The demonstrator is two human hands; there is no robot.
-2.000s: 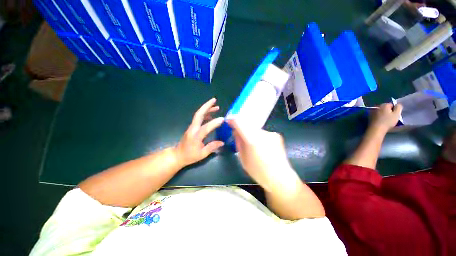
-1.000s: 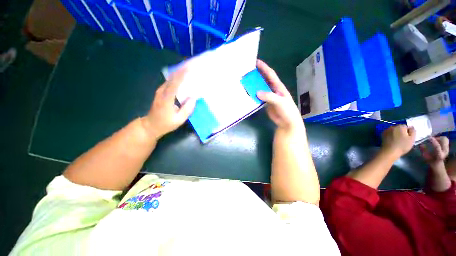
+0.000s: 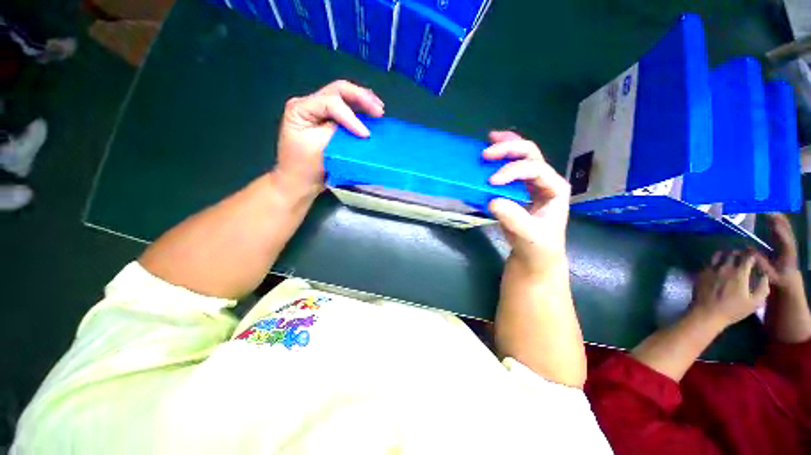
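A retail carton point(image 3: 427, 164) is held level in front of me, its blue lid folded over. A dark gap shows between the lid's front edge and the pale front wall, so the lid is not fully flat there. My left hand point(image 3: 322, 133) grips the carton's left end, with fingers on top. My right hand point(image 3: 533, 191) grips its right end, fingers on top and thumb at the front edge. What is inside the carton is hidden.
A stack of blue cartons point(image 3: 365, 35) stands at the top. Open cartons with raised lids point(image 3: 662, 115) stand at the right on the dark green bench point(image 3: 213, 115). A person in red sleeves point(image 3: 654, 378) works beside me. Brown cardboard point(image 3: 133, 31) lies beyond the left edge.
The carton's lid, raised one second ago, is now folded down over the white interior. Both hands have shifted to the carton's ends. More open cartons show at the right as the view shifted.
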